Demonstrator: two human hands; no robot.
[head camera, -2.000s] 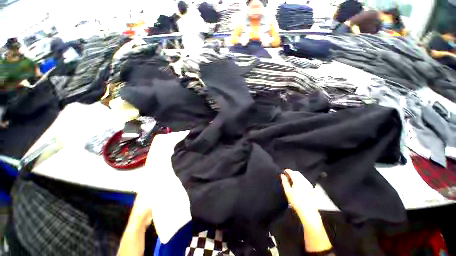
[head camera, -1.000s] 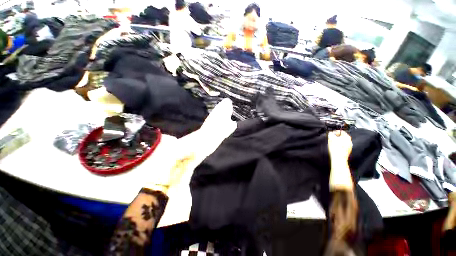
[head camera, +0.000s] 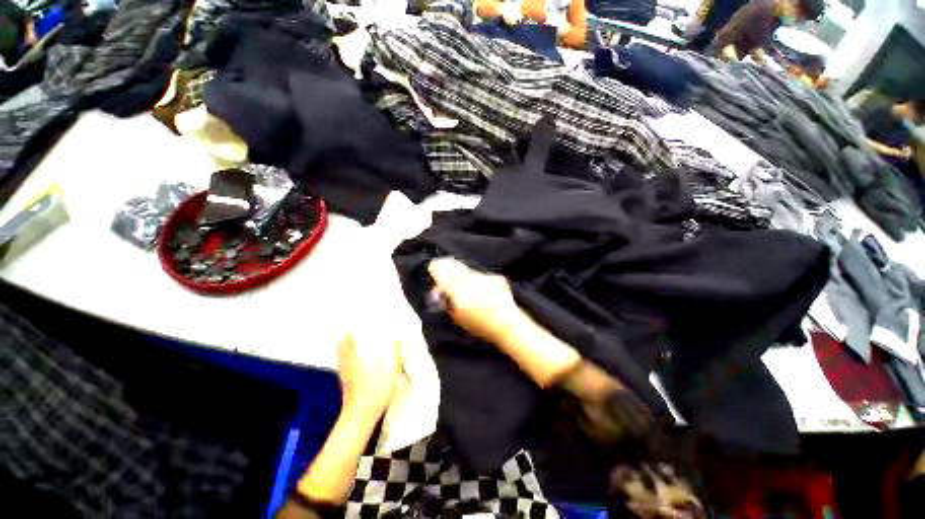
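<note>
A black garment (head camera: 609, 274) lies heaped across the table in front of me, its lower part hanging over the front edge. My right hand (head camera: 469, 296) is on its left part, fingers curled into the cloth. My left hand (head camera: 369, 373) is at the table's front edge, closed on the left side of a white strip (head camera: 416, 380) beside the garment. Bright light blurs the line between strip and table. A red-rimmed round tray (head camera: 243, 285) with dark buttons (head camera: 218, 253) stands left of the garment. No needle or thread can be made out.
A dark packet (head camera: 230, 195) and clear plastic lie on the tray, more plastic (head camera: 142, 215) beside it. Black and plaid garments (head camera: 487, 81) pile behind, grey ones (head camera: 791, 132) at right. Dark plaid cloth (head camera: 71, 405) and a blue bin edge (head camera: 288, 466) are lower left. People are at the back.
My right hand has come from the garment's far right part to its left part. The white strip's top has dropped, and my left hand has moved a little right and down. The view has tilted down.
</note>
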